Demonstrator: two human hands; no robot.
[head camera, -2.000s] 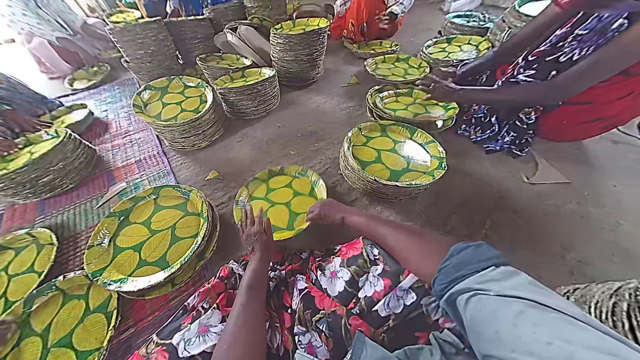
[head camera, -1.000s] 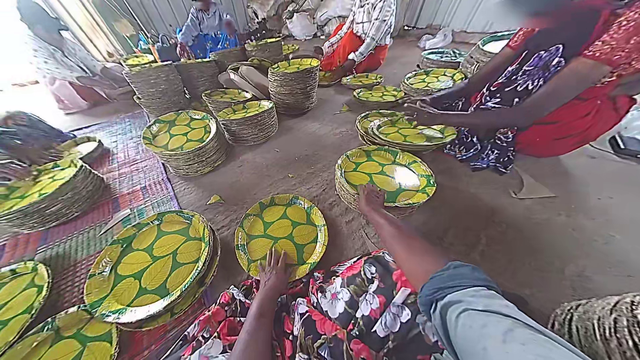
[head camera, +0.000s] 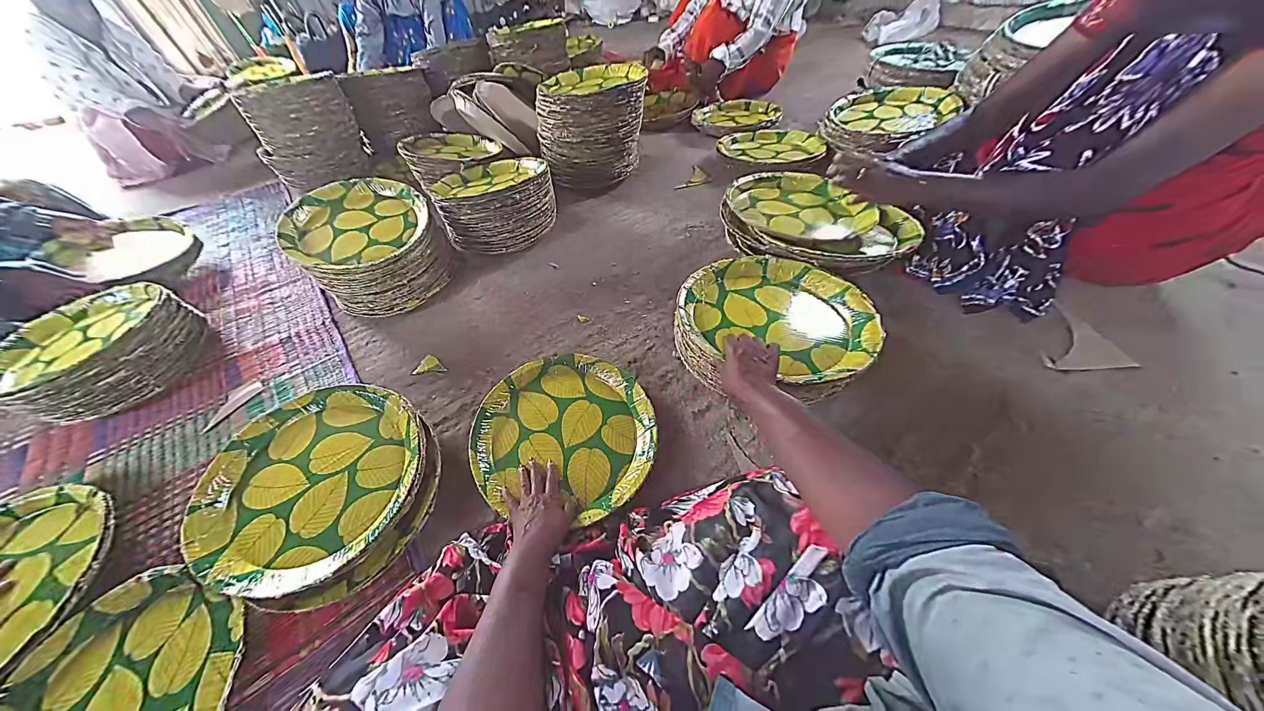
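Before my knees a round plate with a green and yellow leaf print (head camera: 581, 420) lies on the ground. My left hand (head camera: 540, 502) rests with fingers spread on its near edge. To the right stands a short stack of the same leaf-print plates (head camera: 741, 306); my right hand (head camera: 750, 365) touches the near left rim of its top plate. Whether the right fingers grip that rim cannot be told. A shiny glare lies on the top plate. Left of my left hand, a small pile of larger leaf-print plates (head camera: 316, 484) overlaps the woven mat.
A woven mat (head camera: 252, 286) spreads at left, with plate stacks beside it. Tall plate stacks (head camera: 592, 128) stand further back. At right a co-worker's hands (head camera: 859, 173) are near another plate pile (head camera: 810, 217). A scrap of card (head camera: 1086, 346) lies on the ground. More people sit behind.
My right hand has left the plate in front of me, where it was two seconds ago, and moved right to the short stack. My left hand stays at the near plate, which now lies flat.
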